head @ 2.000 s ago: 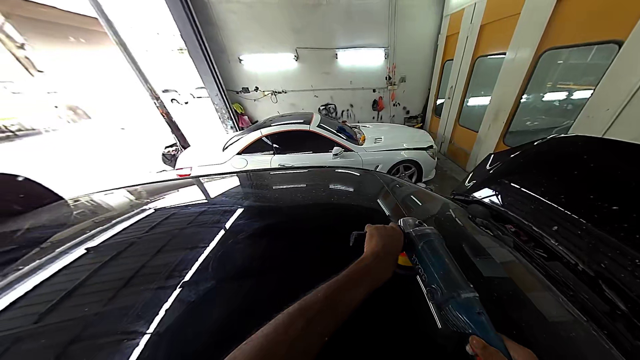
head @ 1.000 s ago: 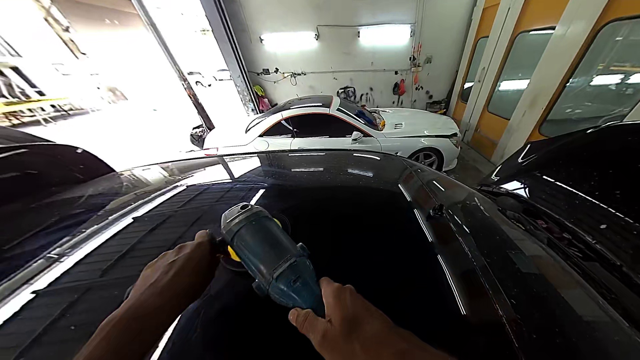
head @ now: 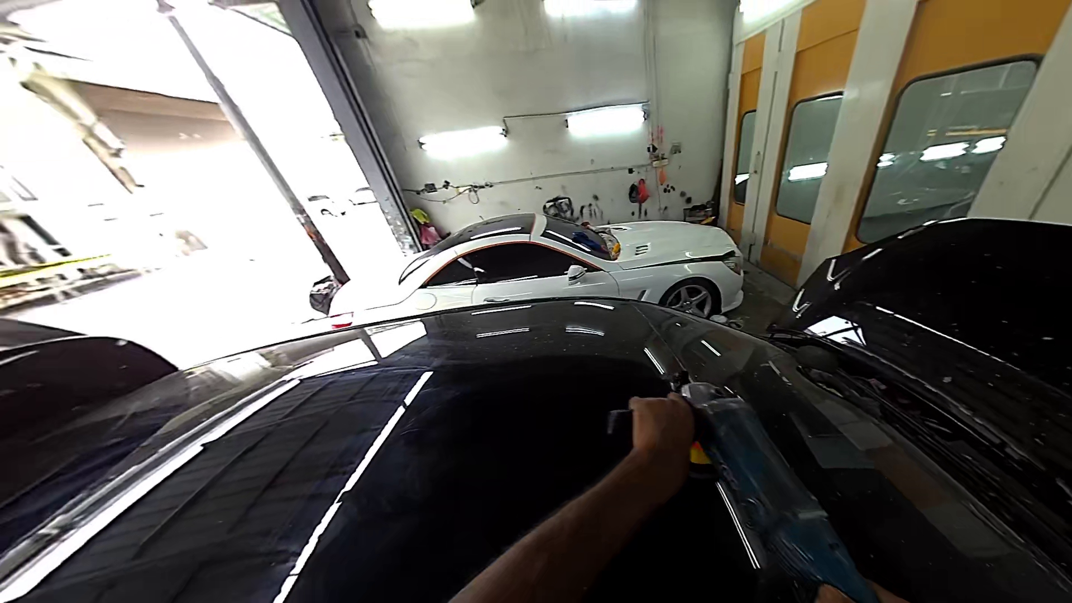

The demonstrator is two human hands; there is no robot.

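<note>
A blue electric rotary polisher lies over the right part of a glossy black car roof, close to the windshield edge. My left hand is closed around the side handle at the polisher's head, whose dark grip end sticks out to the left. Only a bit of my right hand shows at the bottom edge, around the rear of the blue body. Beneath the head, a yellow and red part of the pad assembly is partly visible; the pad's contact with the roof is hidden.
The raised black hood stands at the right beyond the windshield. A white car is parked on the far side, before the wall. A raised dark panel is at the left. Orange-and-white booth doors stand at the back right.
The polisher, held in both hands, has moved from the middle of the roof to its right part since one second ago. Two seconds ago it was also at the right.
</note>
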